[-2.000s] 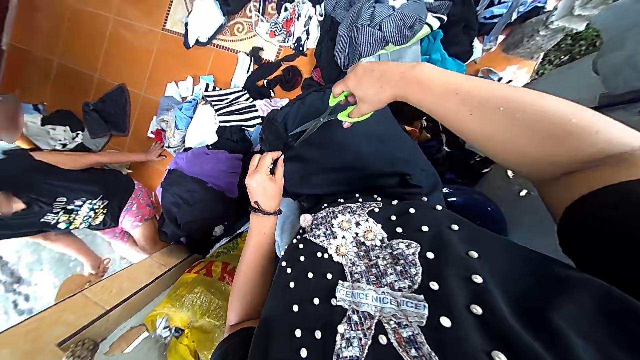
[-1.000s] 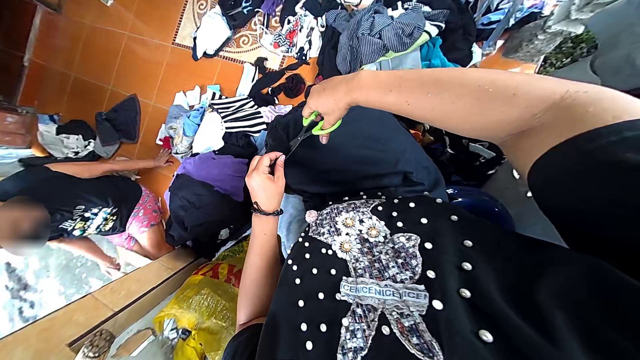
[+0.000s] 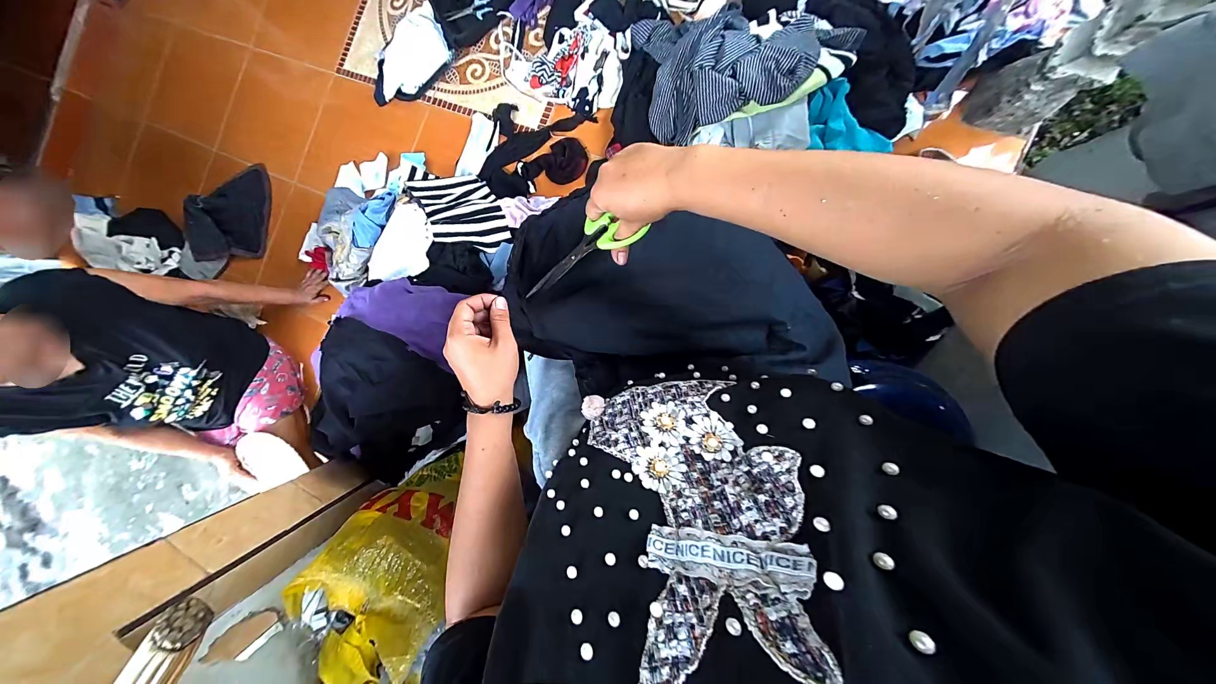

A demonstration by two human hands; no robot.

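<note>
My right hand (image 3: 632, 195) grips the green handles of a pair of scissors (image 3: 576, 253). Their dark blades point down and left over a black cloth (image 3: 684, 285) spread across my lap, and look nearly closed. My left hand (image 3: 483, 347), with a dark braided bracelet on the wrist, pinches the left edge of this cloth, just below and left of the blade tips. A black top with white beads and a patchwork bow applique (image 3: 731, 503) covers my body below the cloth.
Piles of clothes and cloth scraps (image 3: 456, 209) lie on the orange tiled floor (image 3: 285, 104). A purple cloth (image 3: 413, 313) rests beside my left hand. A yellow plastic bag (image 3: 380, 570) stands below it. Another person (image 3: 142, 361) sits at the left, one hand on the floor.
Over the last second the scissors have moved slightly up and right, away from my left hand. My left hand still pinches the cloth edge.
</note>
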